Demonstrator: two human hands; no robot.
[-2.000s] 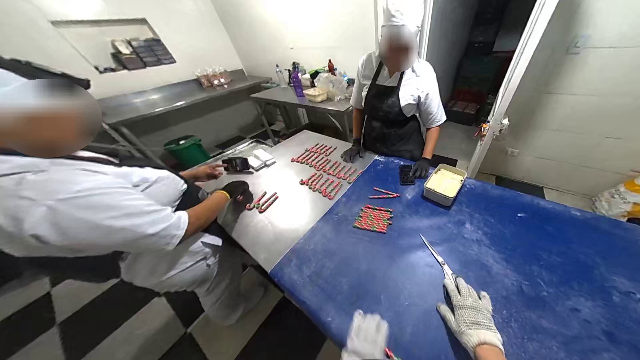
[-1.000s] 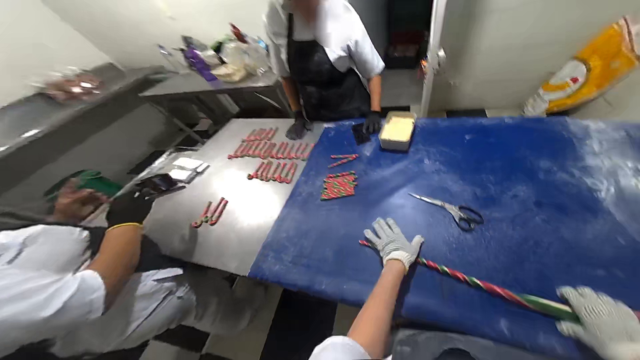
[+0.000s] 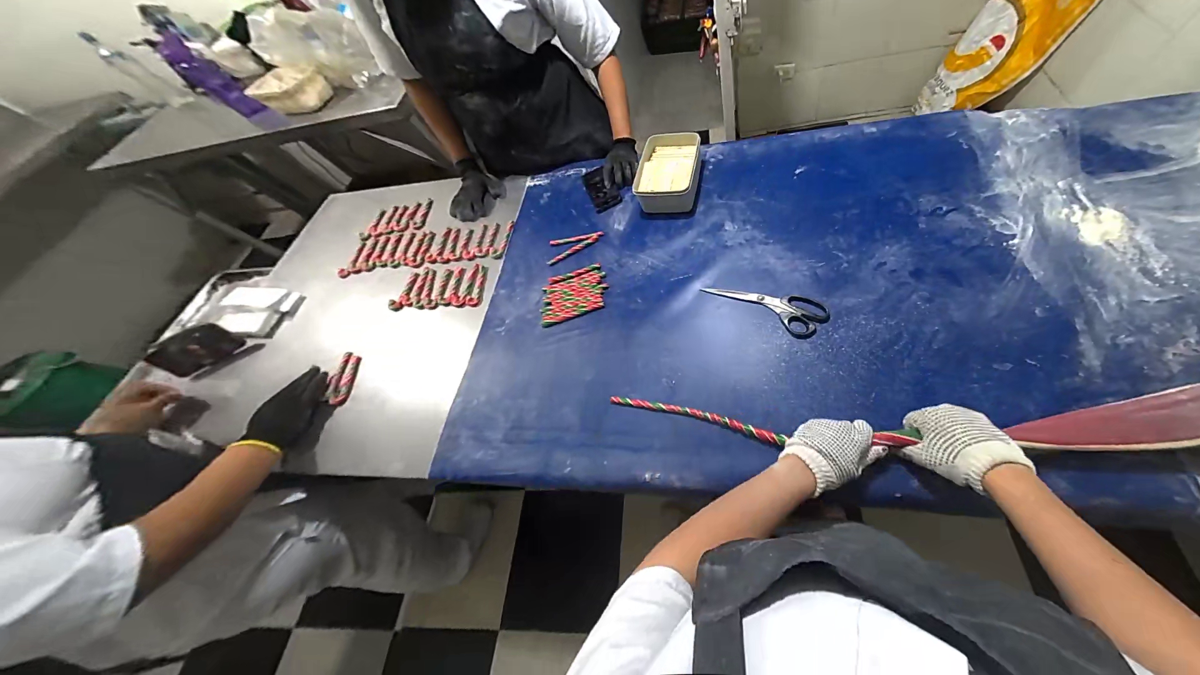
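Observation:
My left hand (image 3: 833, 450), in a dotted white work glove, is closed around a twisted red, white and green candy rope (image 3: 698, 413). Its thin end lies to the left on the blue table. Just right of it, my right hand (image 3: 961, 442), gloved the same way, grips the rope where it widens into a thick pink and red candy mass (image 3: 1120, 421). Scissors with black handles (image 3: 783, 305) lie beyond my hands. Farther left is a stack of short striped candy sticks (image 3: 573, 296), with a few loose sticks (image 3: 575, 246) above it.
A co-worker in a black apron stands across, black-gloved hands beside a rectangular tub (image 3: 668, 173). At left, another co-worker's gloved hand touches candy canes (image 3: 344, 379) on the steel table (image 3: 394, 352); rows of candy canes (image 3: 427, 246) lie beyond. White powder (image 3: 1099, 228) dusts the blue table's right side.
My hands have come close together on the rope; one second ago they were far apart along it. The view has swung right since two seconds ago, bringing the thick candy mass into sight.

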